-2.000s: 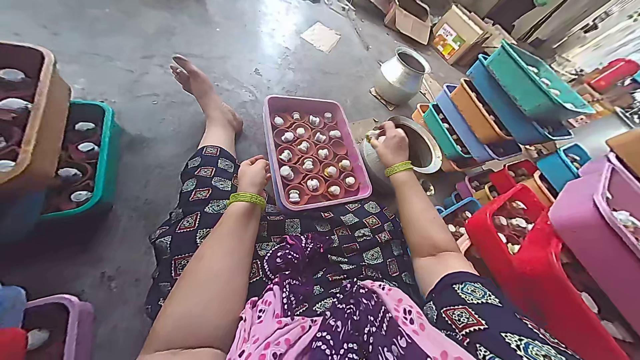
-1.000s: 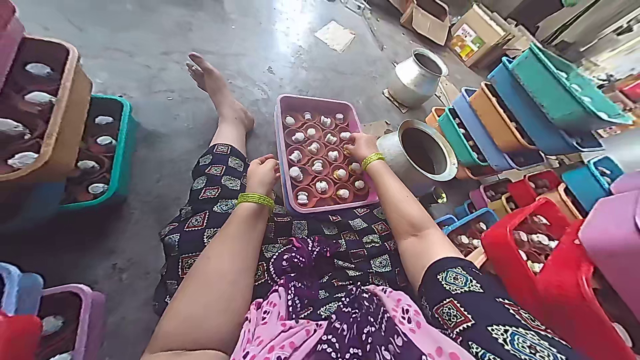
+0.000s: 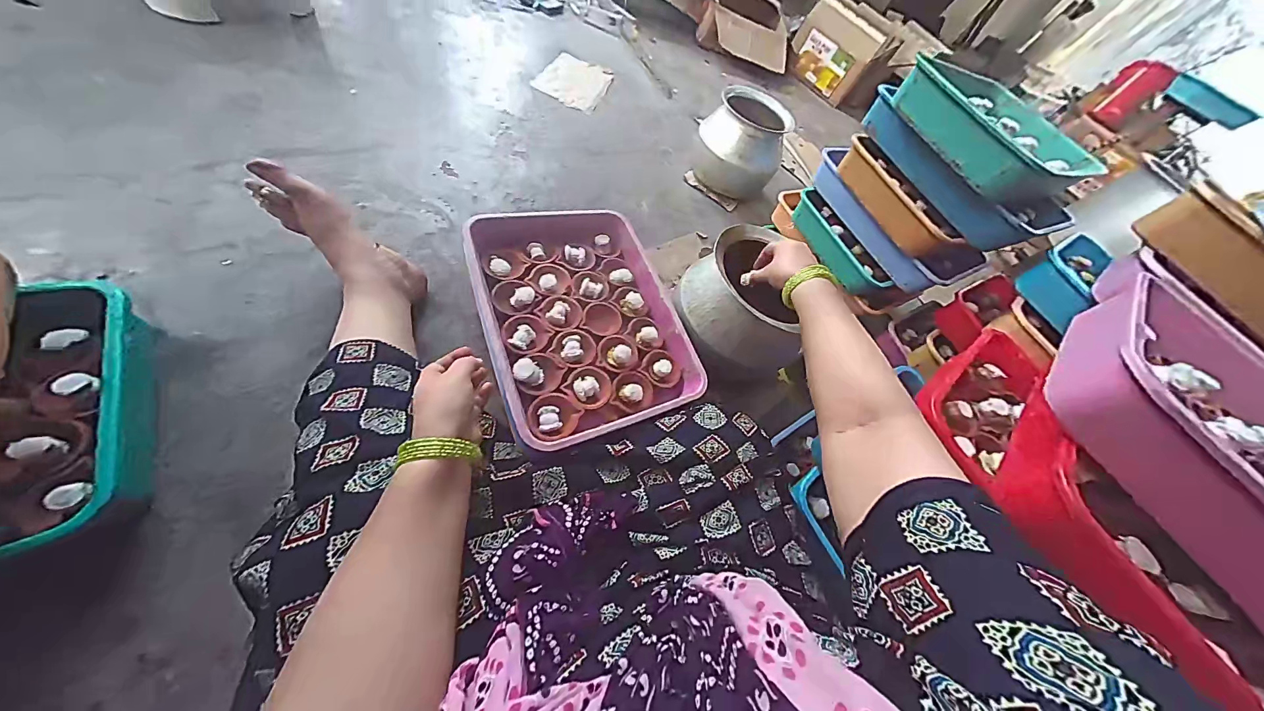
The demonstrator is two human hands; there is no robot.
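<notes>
In front of me a pink plastic tray (image 3: 695,380) holds rows of small brown clay cups (image 3: 600,318), most with a white lump (image 3: 586,386) in them. One cup near the middle shows no lump. My left hand (image 3: 451,395) is beside the tray's left edge, fingers curled; whether it holds anything is not clear. At the mouth of a round metal pot (image 3: 726,321), right of the tray, my right hand (image 3: 778,265) pinches a small whitish lump (image 3: 746,279) between its fingertips. The pot's inside is dark.
A second metal pot (image 3: 741,148) stands beyond the first. Stacked plastic trays, among them a green one (image 3: 997,128), a red one (image 3: 997,415) and a purple one (image 3: 1155,395), crowd the right. Another green tray (image 3: 123,395) is at the left. Cardboard boxes (image 3: 834,49) lie at the back.
My right hand was over the tray's right side one second ago and is now at the mouth of the near pot. My left hand stays beside the tray.
</notes>
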